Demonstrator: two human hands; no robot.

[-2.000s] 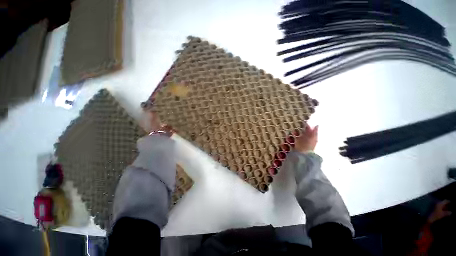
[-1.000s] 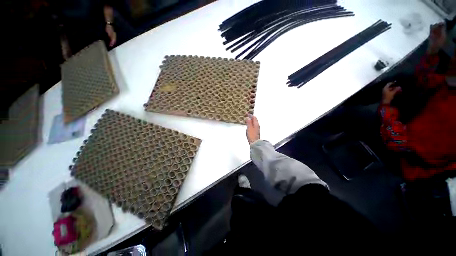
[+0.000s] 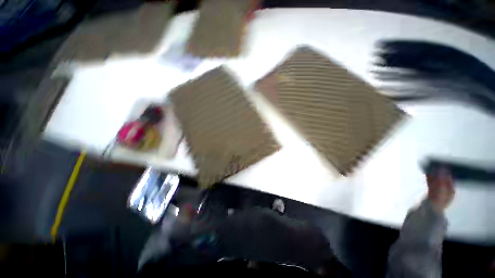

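Observation:
The picture is blurred. My right hand point(image 3: 440, 189) is at the left end of a bundle of black strips point(image 3: 472, 172) at the right of the table; whether its fingers are closed on them cannot be told. My left hand point(image 3: 185, 213) is low, off the table's near edge, small and blurred, and its fingers cannot be made out. One filled board point(image 3: 336, 108) covered with tubes lies turned at an angle, right of centre. A second filled board point(image 3: 222, 122) lies to its left, near the front edge.
The pink holder point(image 3: 131, 133) and a dark grey cloth point(image 3: 152, 114) lie on the left. More filled boards point(image 3: 218, 27) lie at the far left. A larger spread of black strips point(image 3: 434, 68) is at the far right. A shiny object point(image 3: 154, 194) is below the near edge.
My right hand has left the corner of the right-hand board and moved right to the smaller black bundle. My left hand has come into view low down. The view has shifted.

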